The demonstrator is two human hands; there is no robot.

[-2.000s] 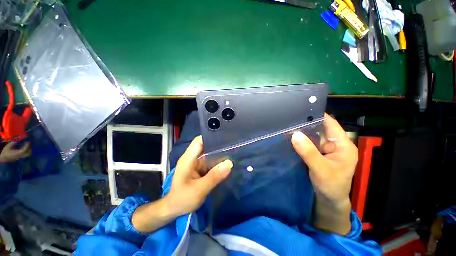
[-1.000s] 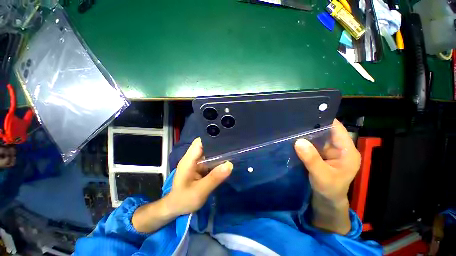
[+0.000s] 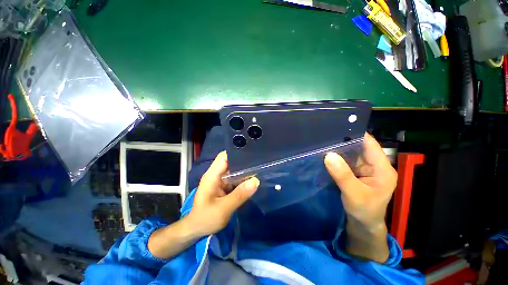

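A dark grey back cover [image 3: 295,127] is held over the lap, its upper edge at the bench edge. Three round black camera lenses [image 3: 245,132] sit at its upper left corner. Clear protective film [image 3: 301,175] shows over its lower part, with a bright straight crease running up to the right. My left hand [image 3: 214,197] grips the left side, thumb on the film. My right hand [image 3: 365,181] grips the right side, thumb on the film near the crease. Whether the unit has a screen on its underside is hidden.
A bagged silver-grey cover [image 3: 81,100] overhangs the bench edge at left. A red clamp [image 3: 18,136] is at the left edge. A thin tool [image 3: 306,5], a yellow-handled tool [image 3: 385,23] and a blue pick [image 3: 362,24] lie on the green bench mat [image 3: 211,55]. White-framed trays [image 3: 153,146] stand below.
The cover tilted and shifted slightly right and down, then came back a little left. It looks darker than at first. Both hands keep their grip. The person's hand at the far left is no longer visible.
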